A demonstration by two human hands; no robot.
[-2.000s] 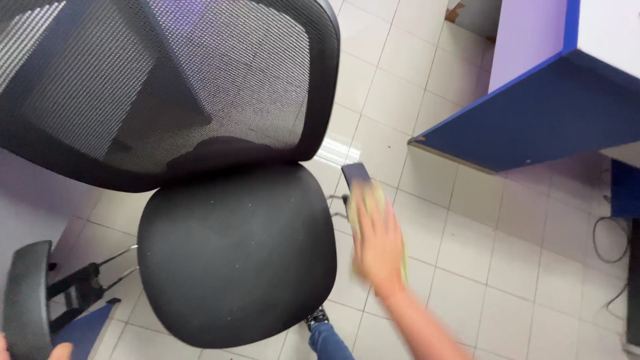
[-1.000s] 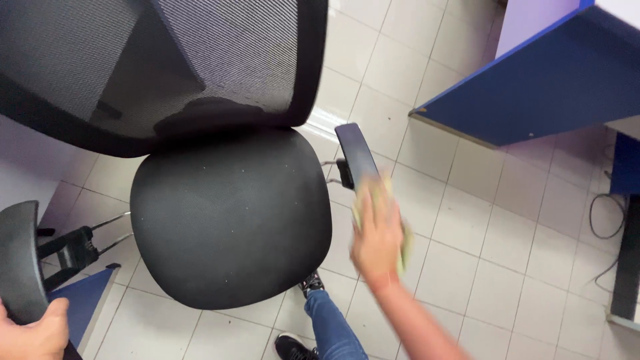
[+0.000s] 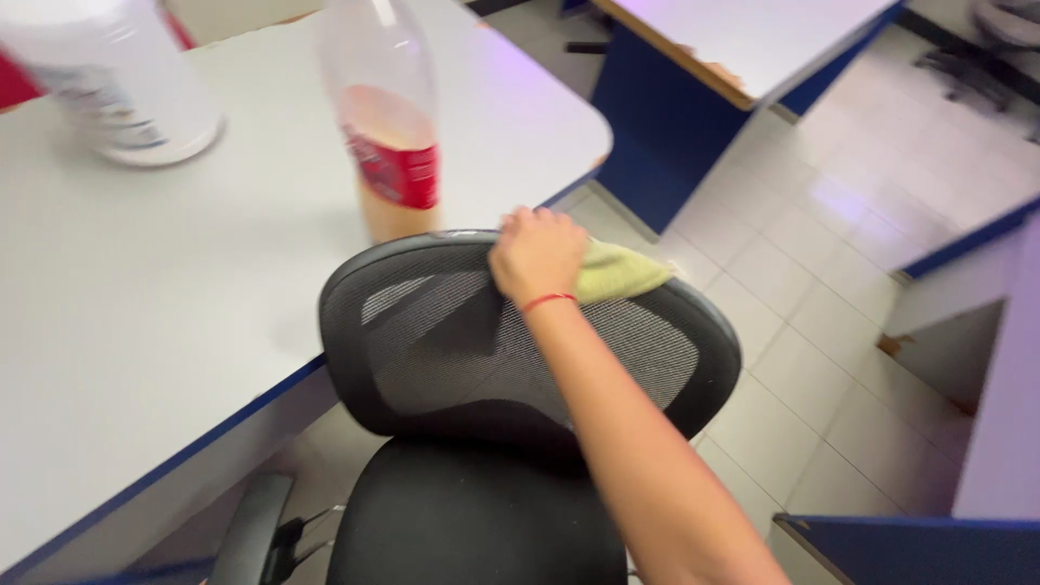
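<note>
My right hand [image 3: 539,253] grips a yellow-green cloth [image 3: 619,272] against the top rim of a black mesh office chair's backrest [image 3: 455,357]. The cloth hangs over the rim to the right of my fingers. Below the backrest is the chair's black padded seat [image 3: 471,516], with one black armrest [image 3: 253,528] at its left. My left hand is not plainly visible; at most a sliver shows at the lower edge beside that armrest.
A white desk [image 3: 203,268] with a blue edge adjoins the chair. On it stand a plastic bottle [image 3: 398,175] with a red label, holding pale liquid, and a white container [image 3: 134,89]. Another white-topped desk [image 3: 756,41] stands behind, and blue panels [image 3: 934,544] are at right.
My right hand has moved with the cloth from the chair's right armrest to the top of its backrest. My left hand, earlier at the left armrest, has dropped out of clear sight. The view has shifted upward.
</note>
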